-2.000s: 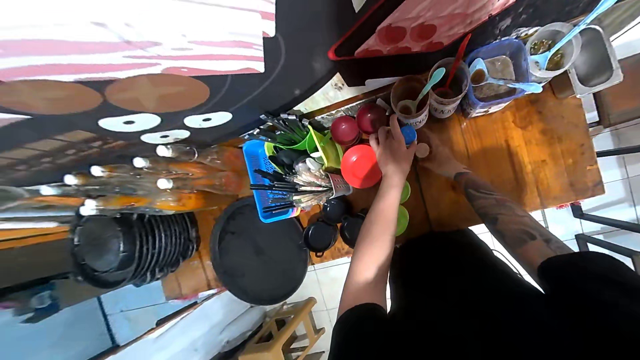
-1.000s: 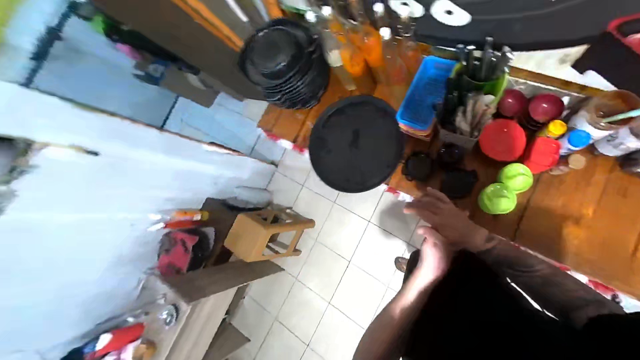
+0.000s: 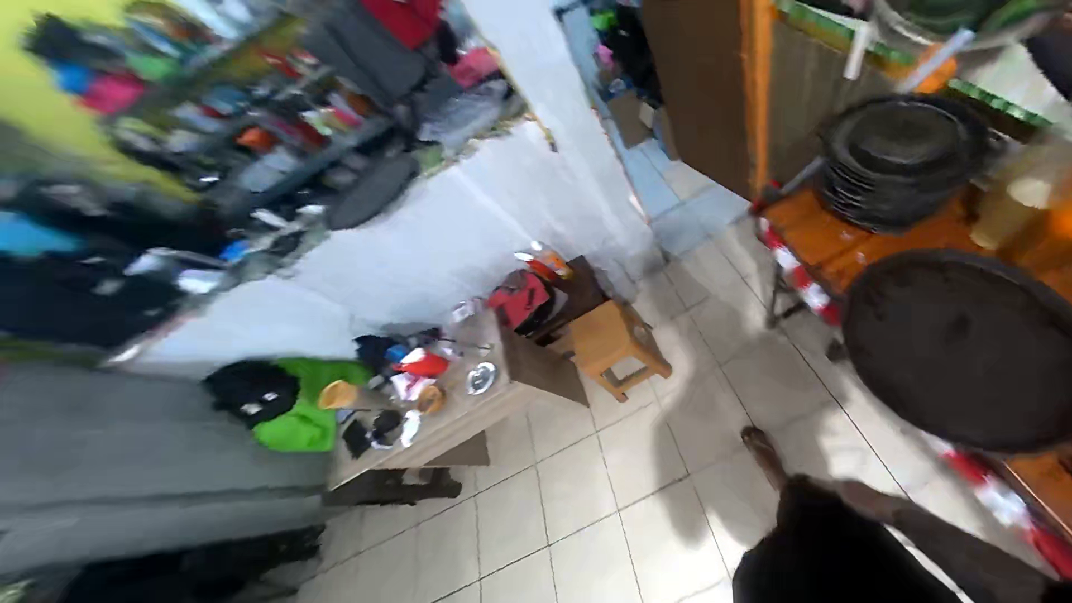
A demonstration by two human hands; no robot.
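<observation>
At the lower right, my right forearm reaches in from the frame's edge, and my right hand [image 3: 863, 499] is a blur beside my black clothing [image 3: 837, 553]. Its fingers cannot be made out, nor whether it holds anything. My left hand is not visible. Up and to the right of my right hand, a large round black tray [image 3: 963, 352] lies at the edge of the wooden table [image 3: 812, 222]. Farther up that table is a stack of black plates or pans [image 3: 904, 159], near blurred bottles [image 3: 1017, 197].
A foot [image 3: 760, 448] rests on the tiled floor [image 3: 586, 502]. Beyond it are a wooden stool [image 3: 615, 343], a low cabinet [image 3: 469, 410] bearing small items, and a green cloth with a black cap [image 3: 251, 392]. Cluttered shelves [image 3: 310, 151] stand at the upper left.
The view has swung far toward the floor and cabinet. Two seconds ago my hands were among cups and containers on the table; one second ago they were together beside its edge.
</observation>
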